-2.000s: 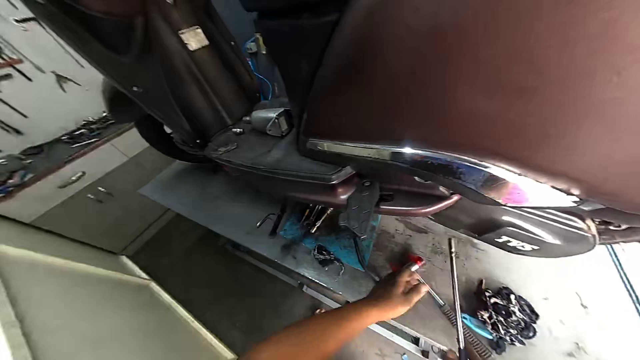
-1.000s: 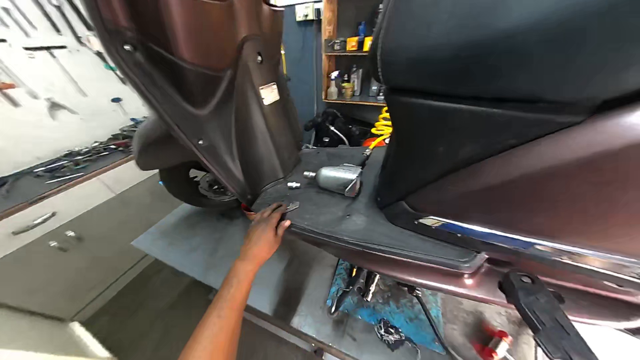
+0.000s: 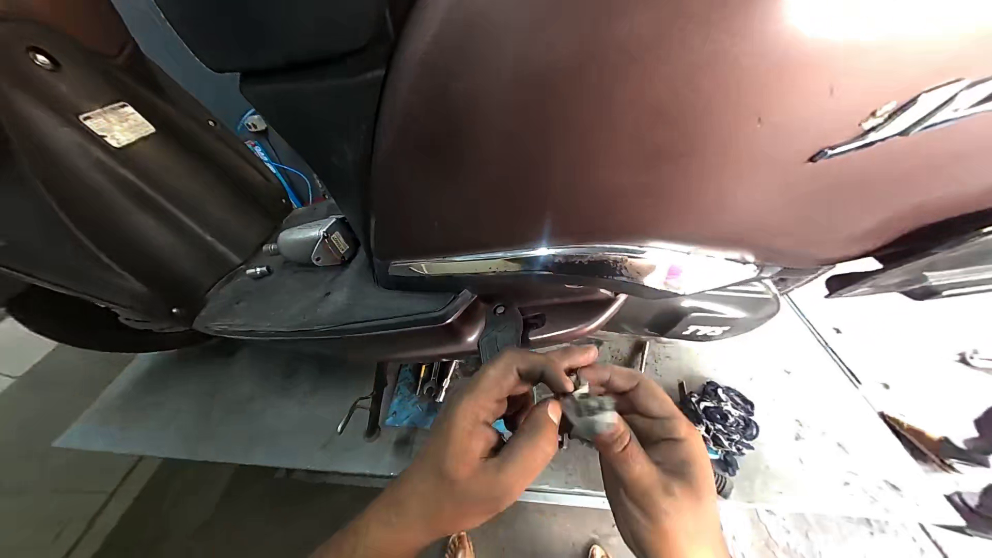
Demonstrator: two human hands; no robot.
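Observation:
My left hand and my right hand meet in front of the maroon TVS scooter, below its side panel. Between their fingertips is a small clear plastic packet, pinched by both; what it contains is too blurred to tell. An impact wrench in grey metal lies on the scooter's footboard, with a short metal socket beside it. Behind my hands a dark folded footrest juts from the scooter's lower side.
Under the scooter, a metal lift platform bears a blue tray with wrenches and a bent metal tool. A bundled dark patterned cloth lies right of my hands. The front wheel is at the far left.
One second ago one hand reached to the footboard's front edge near the impact wrench. Now both hands are together lower down, holding the small packet. The view has swung to the right.

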